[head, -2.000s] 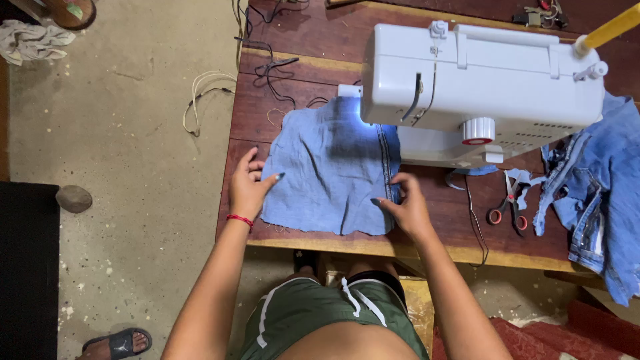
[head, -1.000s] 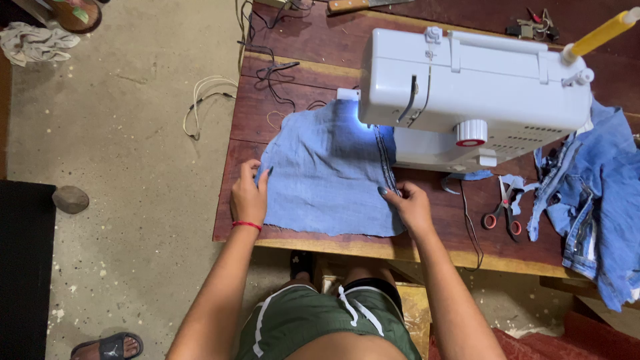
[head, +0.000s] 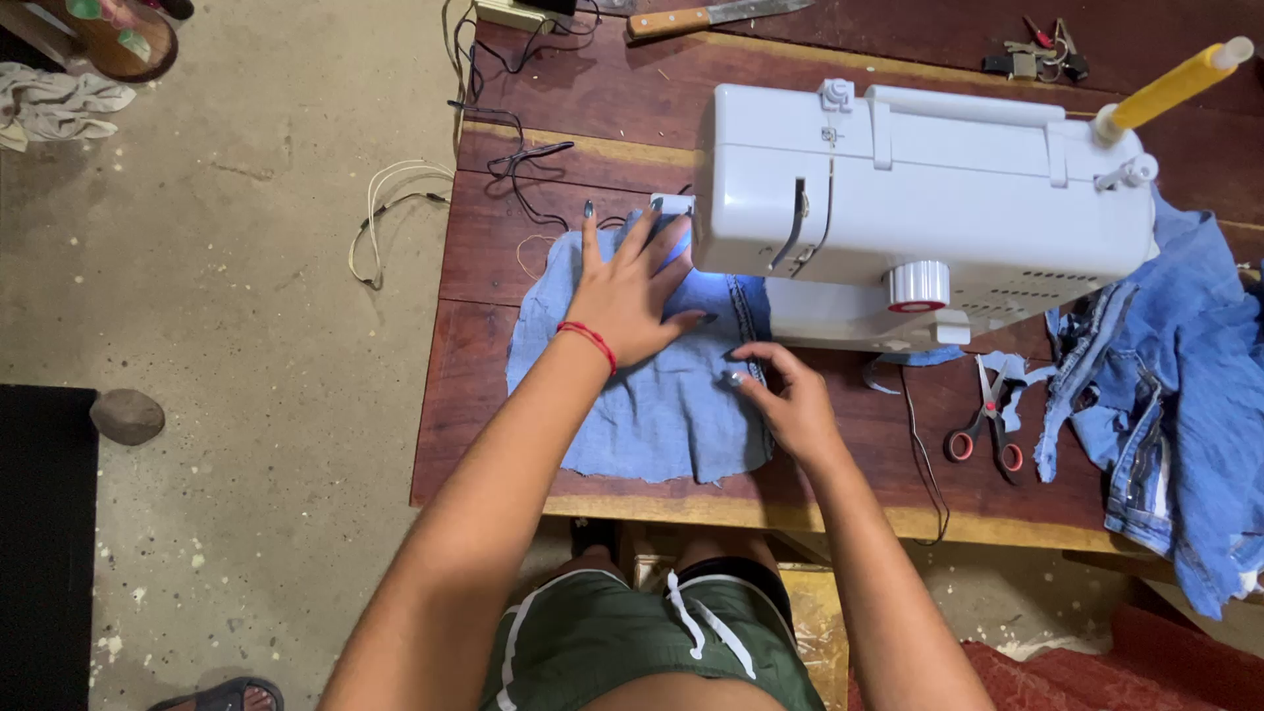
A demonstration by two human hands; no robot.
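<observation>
A blue denim piece (head: 652, 415) with frayed edges lies on the wooden table, its upper part beneath the head of a white sewing machine (head: 928, 188). My left hand (head: 632, 286) lies spread on the cloth, fingers reaching toward the lit needle area, which the machine head hides. At the cloth's right side, my right hand (head: 790, 395) has thumb and forefinger apart at the stitched seam (head: 746, 321); whether it pinches any cloth is not clear.
Scissors (head: 988, 420) and denim scraps lie right of the machine's base, beside a heap of blue denim (head: 1185, 326). A wooden-handled knife (head: 681, 22) and keys (head: 1047, 57) lie behind the machine. Black cords (head: 513, 163) run along the table's left side.
My left hand has moved from the cloth's left edge up and right, onto the cloth near the machine head. The right hand remains by the seam, its fingers more spread.
</observation>
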